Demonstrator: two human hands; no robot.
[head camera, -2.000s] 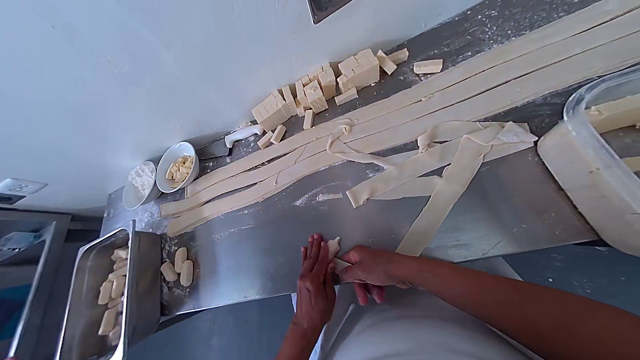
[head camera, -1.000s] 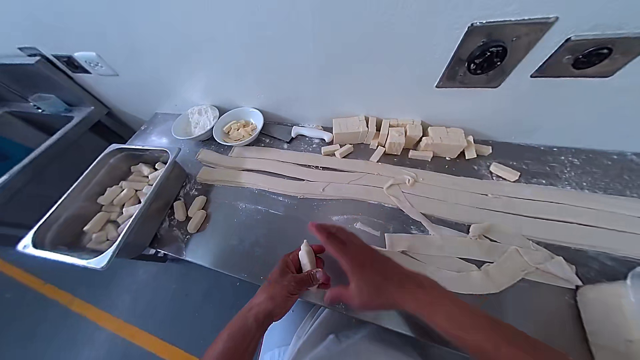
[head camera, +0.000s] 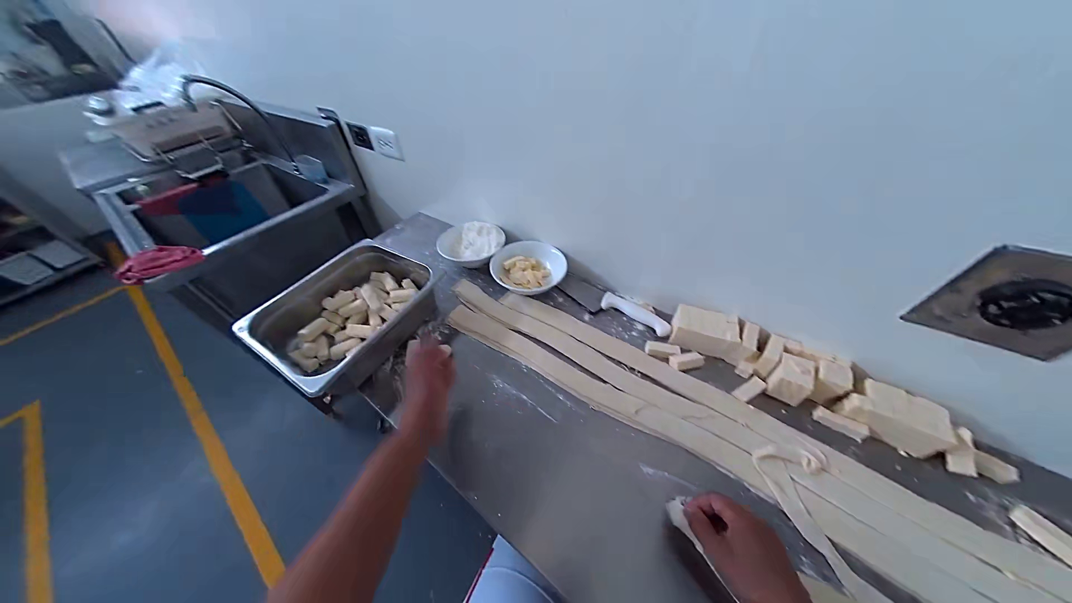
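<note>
My left hand (head camera: 429, 377) is blurred at the left end of the steel table, over the spot beside the metal pan, touching a pale dough-wrapped stick whose grip I cannot make out. At the near edge my right hand (head camera: 737, 544) has its fingers curled at a piece of white dough (head camera: 685, 521). Long flat dough strips (head camera: 586, 381) run across the table. Behind them lie blocks of cheese (head camera: 708, 331) and cut sticks (head camera: 840, 423). Wrapped sticks (head camera: 356, 318) fill part of the steel pan (head camera: 314, 381).
A bowl of white flour (head camera: 471, 244), a bowl of cheese pieces (head camera: 528, 267) and a knife with a white handle (head camera: 636, 314) stand near the wall. A sink (head camera: 226, 205) with a pink cloth (head camera: 159, 262) on its rim is at the left.
My left hand has moved left from the table's front edge, where it held a wrapped stick, to beside the pan. The hands are now far apart. The view has swung left.
</note>
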